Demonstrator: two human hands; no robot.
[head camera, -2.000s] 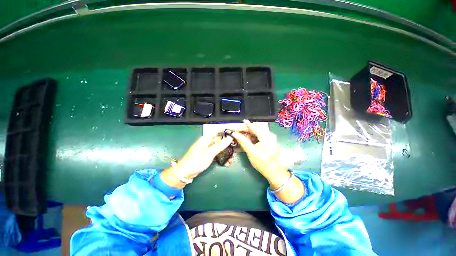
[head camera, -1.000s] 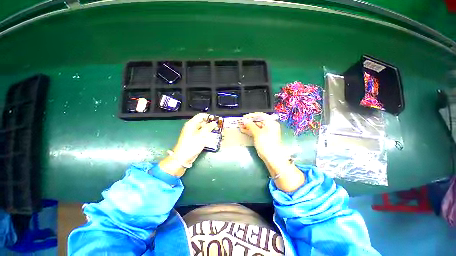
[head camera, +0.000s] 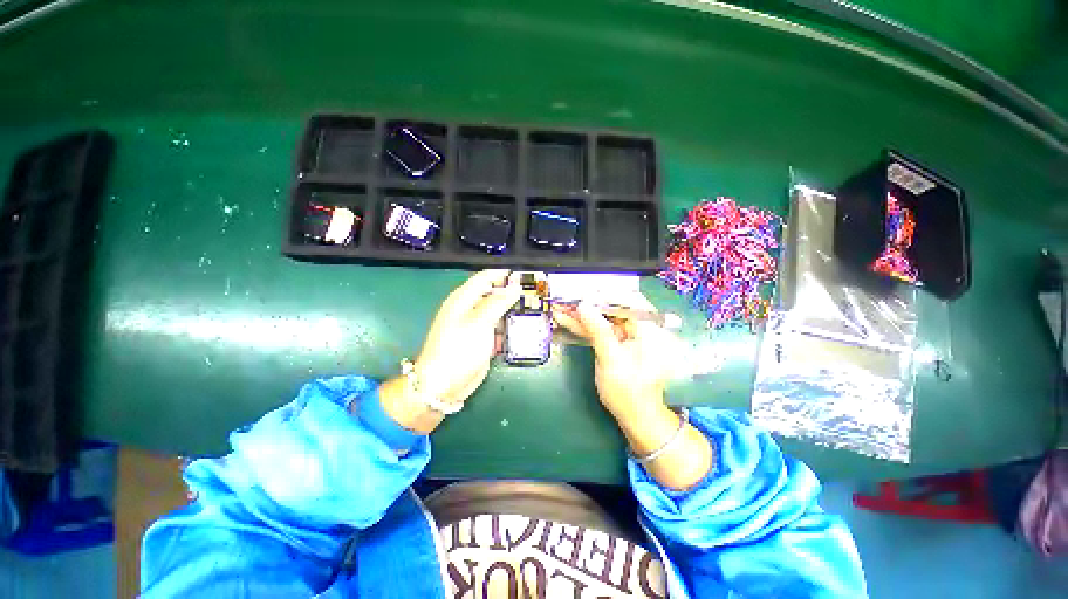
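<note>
A small black device housing with a white part inside stands upright in my left hand, over the bench below the tray. My right hand is just right of it and holds a thin pale tool, probably tweezers, whose tip points at the housing's upper right side. A pale card lies partly hidden beneath the hands. The black parts tray holds several dark housings in its pockets, two of them with white parts.
A tangled pile of red, blue and pink wires lies right of the tray. Further right are a clear plastic bag and a black bin with coloured wires inside. A second black tray stands at the far left.
The hands were close together over the dark housing. The housing now shows its open side with the white part, and my right hand holds the thin tool beside it.
</note>
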